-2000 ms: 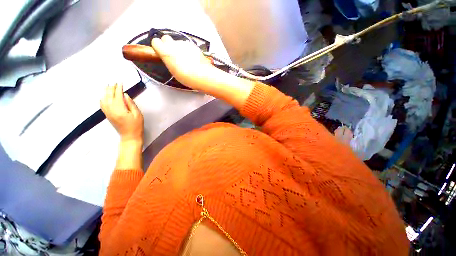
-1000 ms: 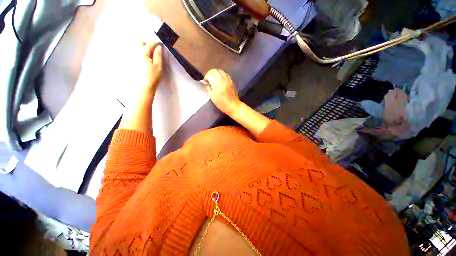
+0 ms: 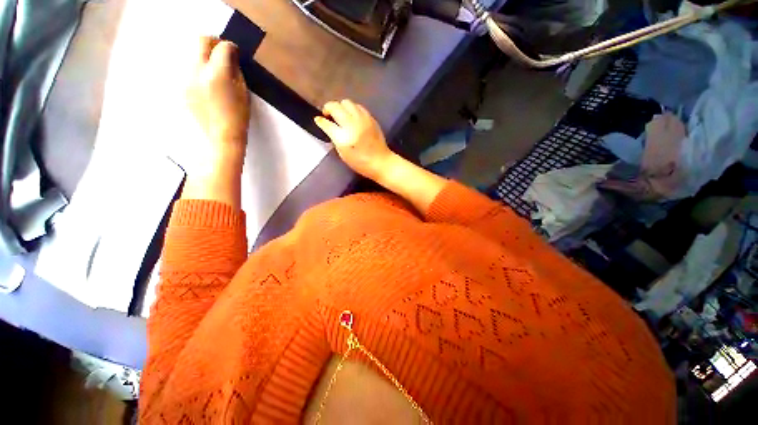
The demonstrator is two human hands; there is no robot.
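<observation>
A long white garment panel (image 3: 133, 141) lies on the pressing table. A black strip (image 3: 284, 93) runs along its end edge, with a wider black piece at its far end. My left hand (image 3: 220, 95) rests on the panel beside the black strip, fingers bent; what is under the fingertips is hidden. My right hand (image 3: 353, 133) is at the near end of the black strip, with thumb and fingers close on its edge. The steam iron (image 3: 361, 21) stands at the top of the view, cut off by the edge, with no hand on it.
The table cover (image 3: 291, 37) shows brown scorching. Rumpled grey-blue cloth (image 3: 29, 108) lies at the table's far left. A pale hose (image 3: 573, 56) runs from the iron to the upper right. Cloth scraps (image 3: 573, 191) and a black mesh crate (image 3: 553, 153) are on the floor at right.
My right hand has left the iron and come to the black strip. The iron now stands farther off. My left hand has moved up the panel, and more of the black strip shows.
</observation>
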